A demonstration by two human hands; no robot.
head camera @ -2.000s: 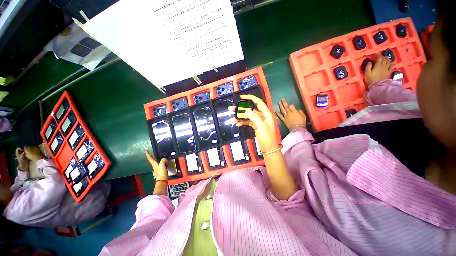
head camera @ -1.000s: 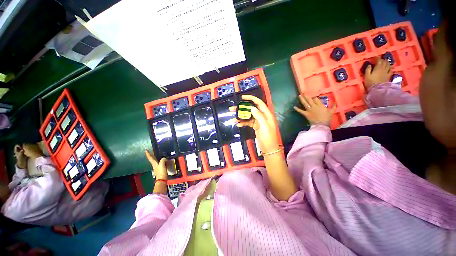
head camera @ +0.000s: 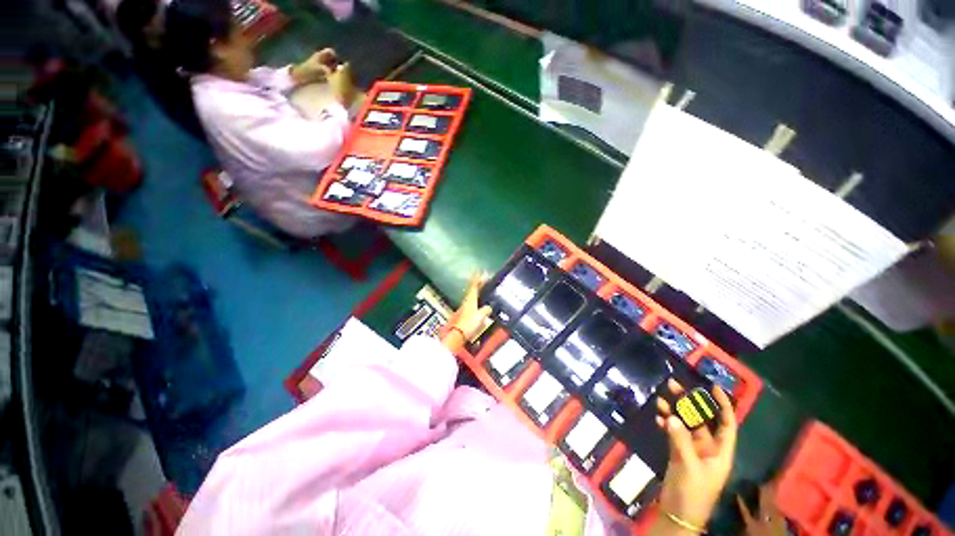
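Note:
My right hand holds a small black square device in its fingertips, its face lit yellow, above the right end of the main red tray. Glossy black phone-like screens lie along the tray's middle. Small blue circuit parts sit in the upper row and white-faced parts in the lower row. My left hand rests at the tray's left end, fingers apart; whether it grips a part there is unclear.
An instruction sheet stands behind the tray. A red tray with dark and white parts lies at upper left, near a seated person in pink. A red compartment tray is at lower right, with another person's hand beside it.
The head view has turned left, so the main tray appears lower right and slanted. The right compartment tray is mostly cut off. My right hand still holds the square device.

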